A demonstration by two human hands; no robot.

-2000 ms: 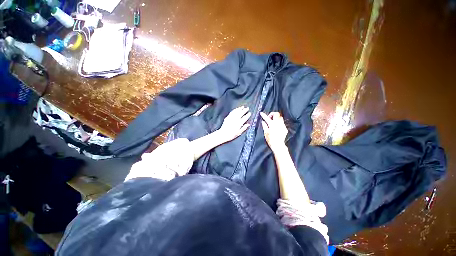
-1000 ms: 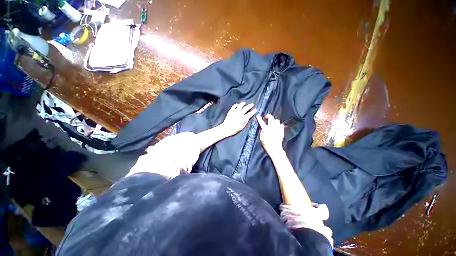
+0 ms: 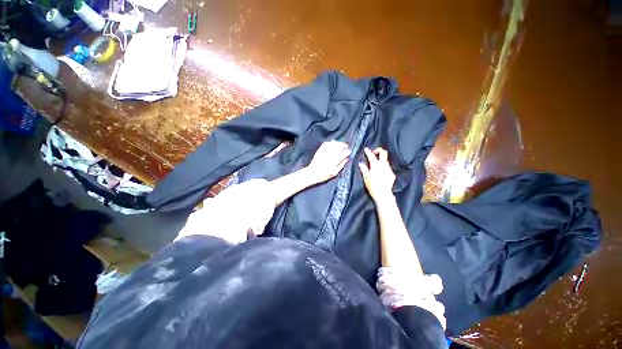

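Observation:
A dark jacket (image 3: 286,112) lies front up on the brown table, collar away from me, one long sleeve out to the left. A shinier dark strip (image 3: 339,198) runs down its middle from collar to hem. My left hand (image 3: 330,161) rests on the jacket just left of the strip, fingertips at its edge. My right hand (image 3: 378,174) is just right of the strip, fingers bent and a little apart. Whether either hand's fingertips pinch the cloth is too small to tell.
A second dark jacket (image 3: 518,232) lies bunched at the right, touching the first. White papers (image 3: 149,65), a yellow tape roll (image 3: 103,49) and thread cones (image 3: 89,15) are at the upper left. A small pen-like tool (image 3: 580,278) lies at the far right. Dark clothes (image 3: 51,245) are below left.
My right hand has come away from my left hand and the strip, a little to the right, and its fingers have spread. The jacket lies much as before.

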